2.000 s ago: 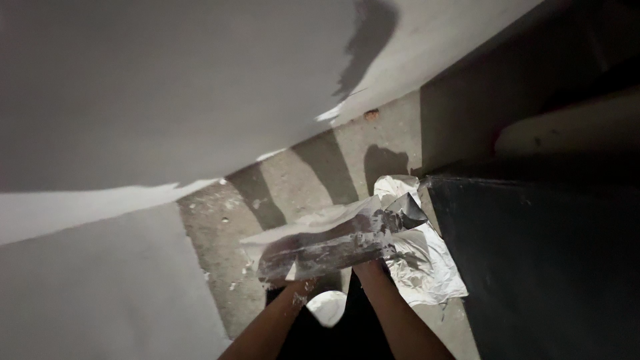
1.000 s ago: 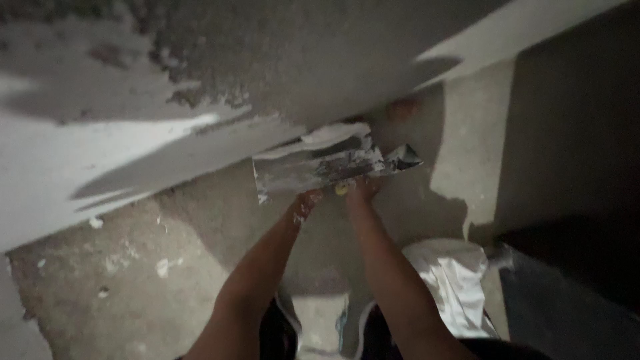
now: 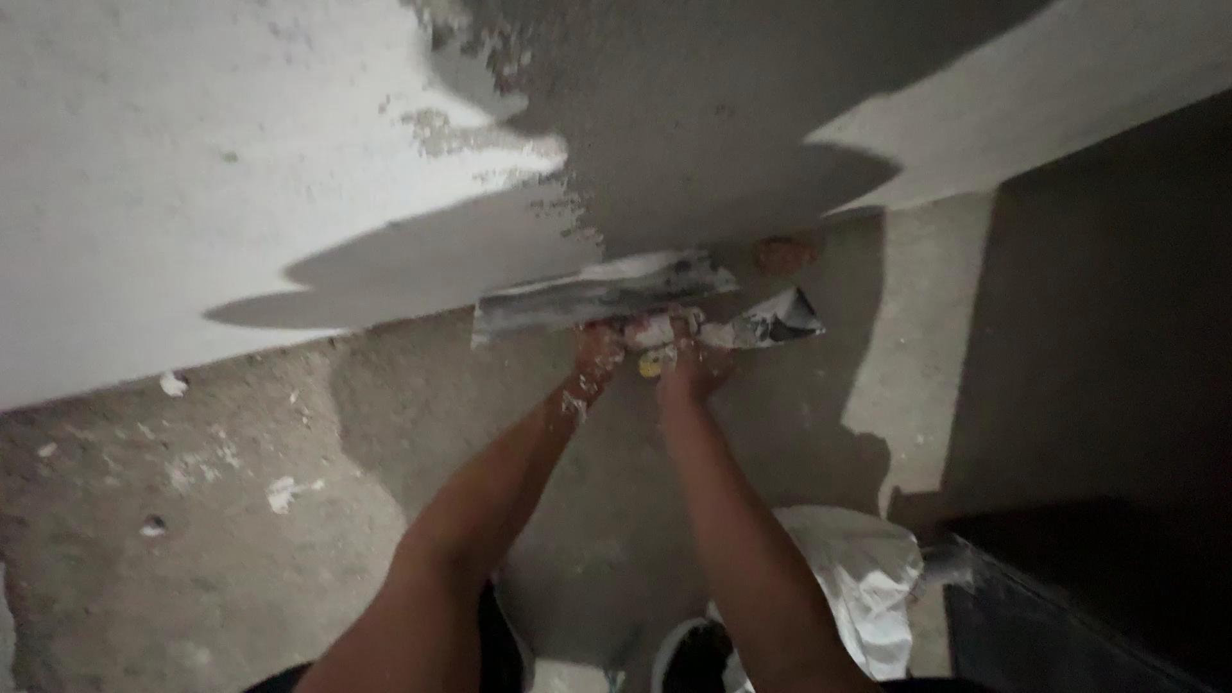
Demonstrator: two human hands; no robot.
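Note:
Both my arms reach forward to the foot of the wall. My left hand (image 3: 602,345), spotted with white compound, grips the near edge of a wide plastering blade (image 3: 577,300) that is smeared with it. Beside it my right hand (image 3: 695,361) closes around a smaller putty knife (image 3: 784,318), whose smeared blade points right. A yellow bit (image 3: 652,364) shows between my hands. The wide blade lies along the base of the wall (image 3: 674,164); whether it touches the wall cannot be told. My fingers are partly hidden and blurred.
White lumps (image 3: 283,493) lie on the concrete floor (image 3: 385,577) at the left. A reddish lump (image 3: 785,254) is by the wall. A crumpled white sack (image 3: 866,577) lies near my right shoe (image 3: 691,654). A dark panel (image 3: 1068,616) stands at the lower right.
The view has shifted a lot. Both hands and the wide blade have moved away from my legs to the foot of the wall. The patchy wall surface has come into view.

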